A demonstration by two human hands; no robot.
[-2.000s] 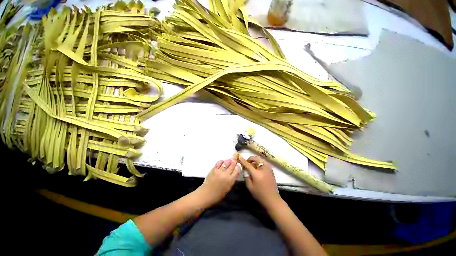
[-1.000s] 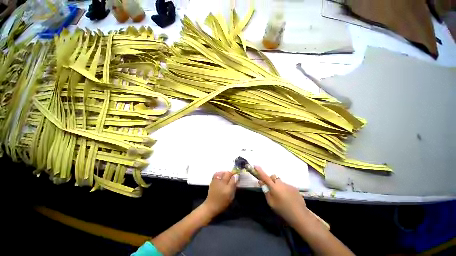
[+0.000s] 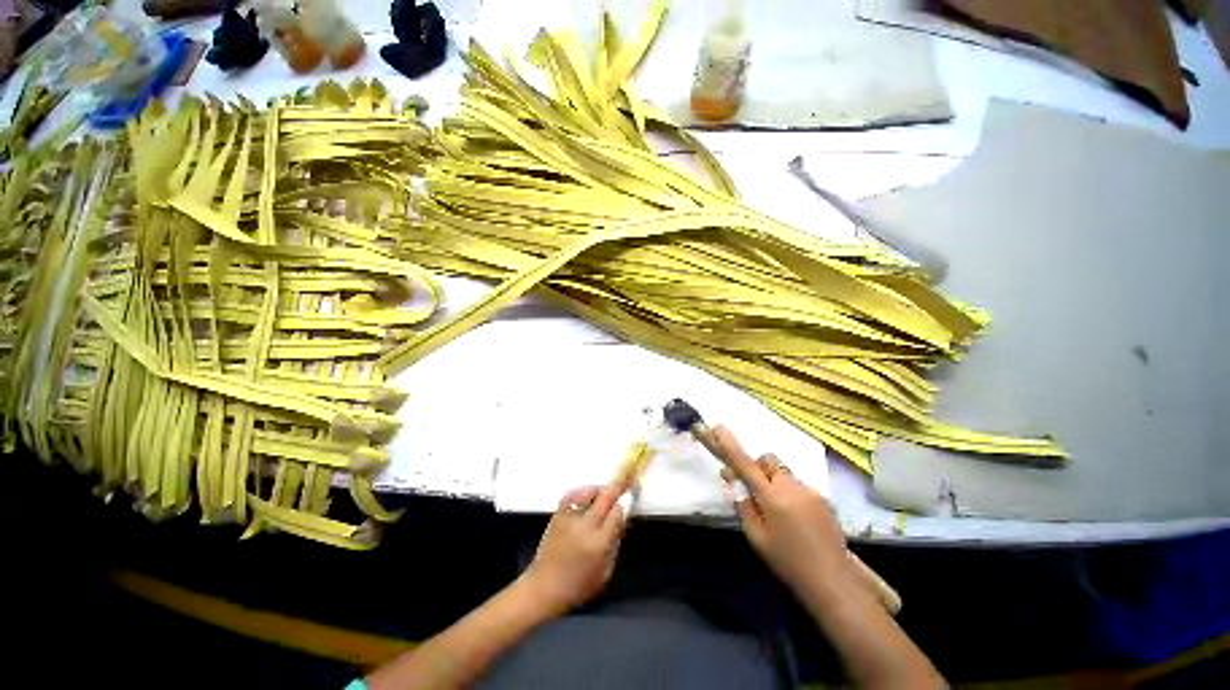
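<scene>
My right hand [image 3: 789,519] is closed around the glue brush, whose dark clotted head [image 3: 683,415] is just above the white work board [image 3: 540,465]. The brush handle's pale end shows below my wrist. My left hand [image 3: 580,539] pinches a yellow strap [image 3: 634,465] near its end, which points up over the board. The rest of that strap is hidden. The strap end and the brush head are apart.
A crossed strap stack [image 3: 202,310] lies left, a loose strap pile [image 3: 701,270] beyond the board. A grey sheet [image 3: 1079,310] lies right. A small bottle [image 3: 722,70], black lumpy objects [image 3: 414,38] and a blue tray [image 3: 149,92] stand at the far side.
My right hand has picked up the brush from the board. Since one second ago, the brush head has moved right, away from the strap end in my left hand.
</scene>
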